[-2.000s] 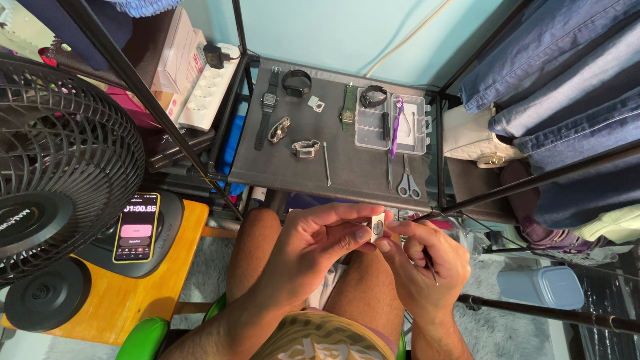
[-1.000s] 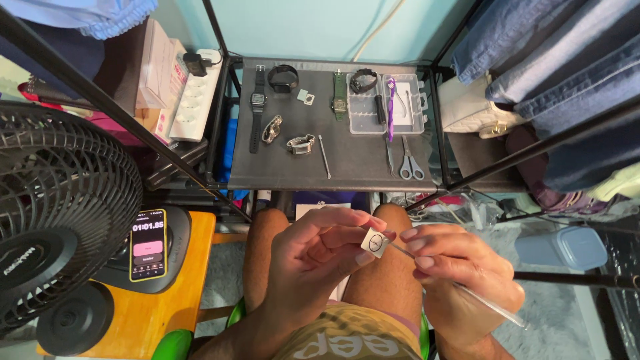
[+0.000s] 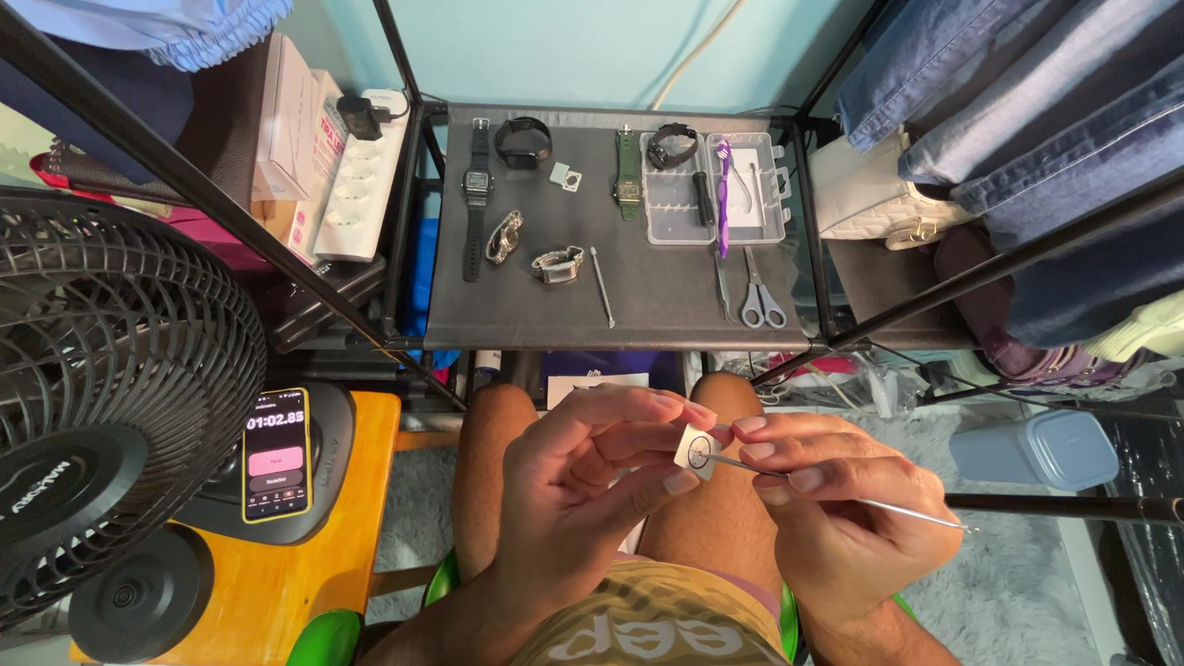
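My left hand (image 3: 601,472) pinches a small white square piece (image 3: 696,452) with a dark ring drawn or set on its face. My right hand (image 3: 846,499) grips a thin metal tool (image 3: 911,514), whose tip meets the face of the square. Both hands are above my lap, in front of the dark fabric shelf (image 3: 518,314). On that shelf lie a black digital watch (image 3: 477,184), a green-strapped watch (image 3: 627,190), two metal watches (image 3: 504,238), (image 3: 558,265) and two small pale squares (image 3: 566,176). A metal stick tool (image 3: 602,287) rests nearest my hands.
A clear plastic case (image 3: 680,208), purple toothbrush (image 3: 723,199), tweezers (image 3: 722,289) and scissors (image 3: 763,301) are at the shelf's right. Black fan (image 3: 111,398) and phone (image 3: 277,458) stand left. Black rack poles (image 3: 1017,264) flank both sides; jeans (image 3: 1045,139) hang right.
The metal tool in my right hand has swung round, and its tip now touches the face of the square. My left hand still holds the square.
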